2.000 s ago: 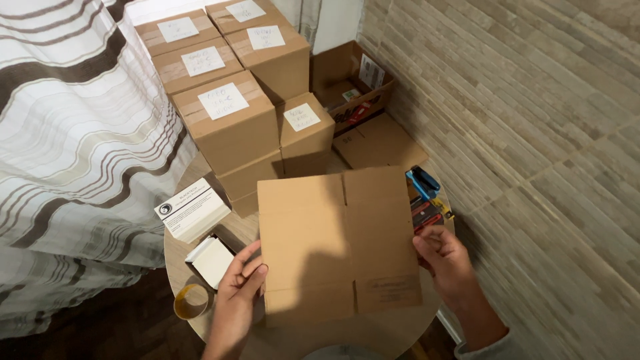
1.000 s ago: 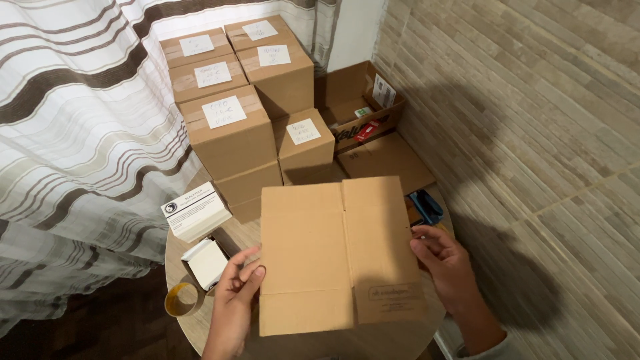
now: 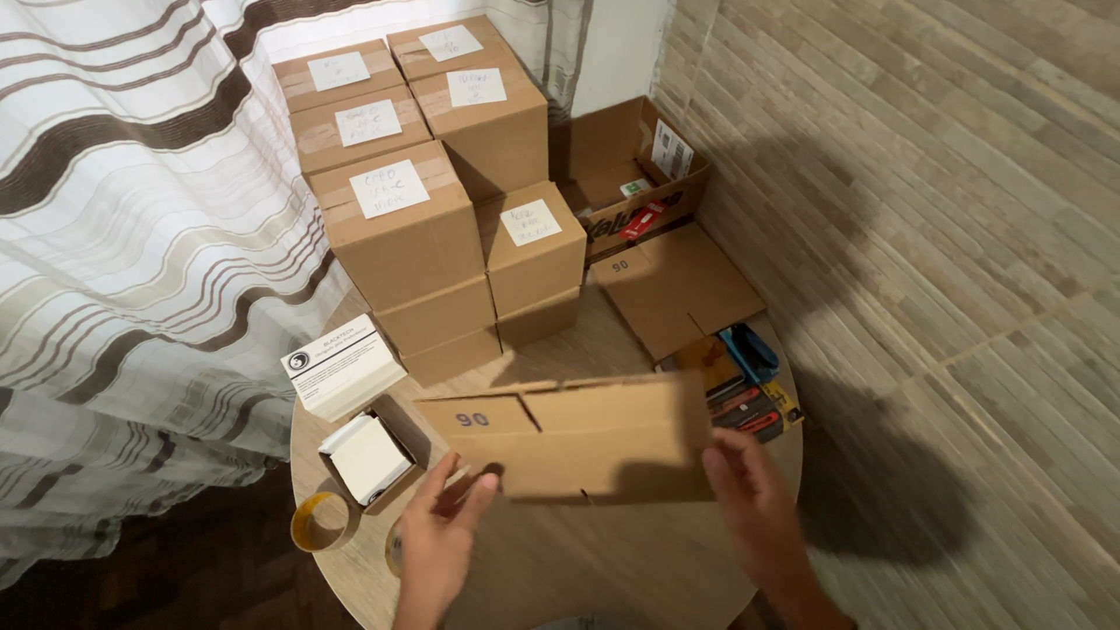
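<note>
A flattened cardboard box [image 3: 604,442] is held up over the round wooden table, its long side running left to right and its face tilted. My left hand [image 3: 451,525] is at its lower left corner, fingers and thumb apart; whether it grips the board is unclear. My right hand [image 3: 752,499] has its fingers and thumb closed on the right edge. Beyond my left hand lie a roll of tape [image 3: 324,522] and a small open box of white cards [image 3: 369,459]. Part of another tape roll [image 3: 394,549] shows behind my left hand.
Stacked closed cardboard boxes [image 3: 407,254] with handwritten labels fill the back left. An open carton [image 3: 626,166] stands behind another flattened box [image 3: 682,284]. At right lie a blue-handled tool [image 3: 750,353] and packaged cutters [image 3: 752,409]. A stack of printed cards [image 3: 343,367] sits left. A tiled wall borders the right.
The held flattened box has tilted and turned; a different face with writing at its upper left now shows. My left hand's fingers have spread at the corner.
</note>
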